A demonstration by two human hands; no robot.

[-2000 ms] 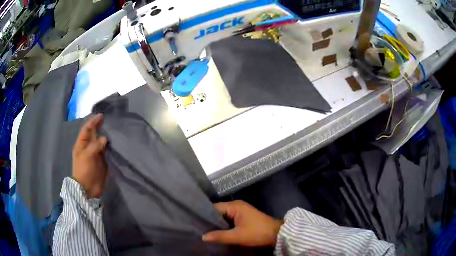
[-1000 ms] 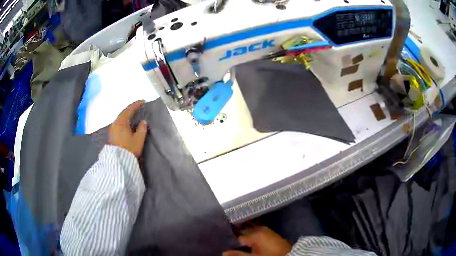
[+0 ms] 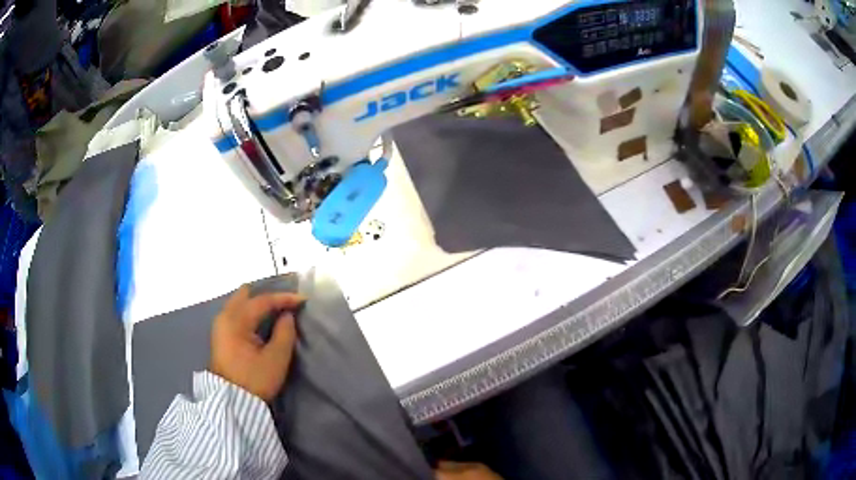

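A dark grey cut panel point(image 3: 333, 375) lies at the table's front left and hangs over the front edge. My left hand point(image 3: 253, 342) pinches its top edge between thumb and fingers, below and left of the needle area. My right hand point(image 3: 465, 472) is mostly cut off by the bottom edge, beside the panel; its fingers are hidden. The white sewing machine point(image 3: 413, 84) has its presser foot point(image 3: 314, 183) clear of the panel, behind a bright blue oval piece point(image 3: 349, 204).
Small grey cut pieces point(image 3: 512, 187) rest against the machine arm. Long grey stacked pieces point(image 3: 80, 291) lie at the left over blue plastic. An edge ruler point(image 3: 563, 328) runs along the front. Crumpled grey pieces point(image 3: 732, 375) hang below right. Thread and tape rolls point(image 3: 784, 92) sit at right.
The panel's top edge has moved down towards me, away from the machine, with my left hand now pinching it. My right hand has moved mostly out of the picture. The camera view has shifted.
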